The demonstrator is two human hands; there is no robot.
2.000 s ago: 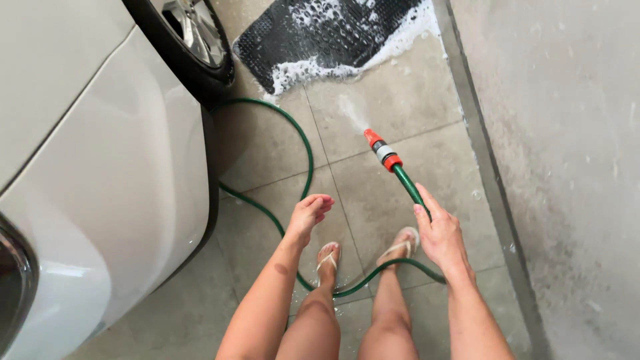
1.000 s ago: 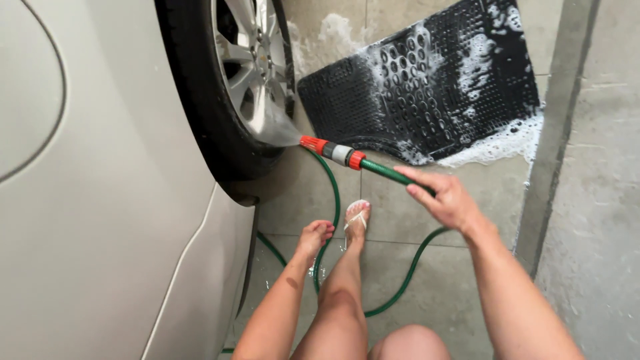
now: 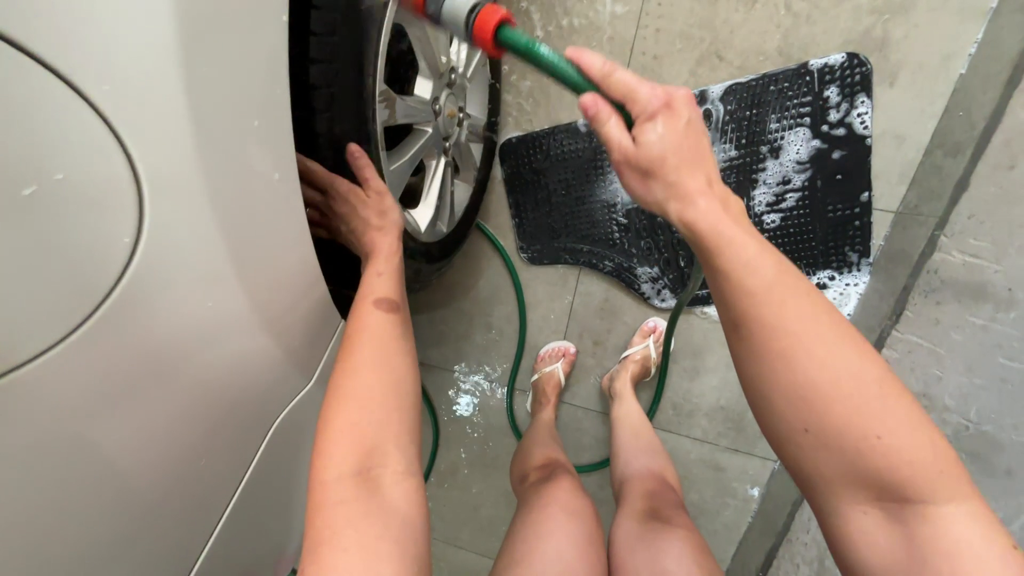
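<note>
My right hand [image 3: 660, 140] grips a green garden hose [image 3: 552, 60] just behind its red and grey nozzle [image 3: 464, 18], whose tip is cut off by the top edge. The nozzle lies over the upper part of the wheel's silver alloy rim [image 3: 432, 120]. My left hand [image 3: 352, 200] reaches into the wheel arch, thumb apart, against or close to the black tire [image 3: 340, 88]; its fingertips are in shadow, and it shows no object. A black rubber car mat [image 3: 800, 172] with white suds lies on the floor beyond my right hand.
The car's silver body panel [image 3: 160, 280] fills the left side. The hose loops over the tiled floor [image 3: 480, 488] around my feet, which wear white flip-flops [image 3: 548, 370]. Suds lie at the mat's lower right corner. A grey strip [image 3: 920, 208] crosses the floor on the right.
My left hand has moved from above my legs into the wheel arch. The nozzle has gone up across the wheel; its water spray, plain before, is now out of view.
</note>
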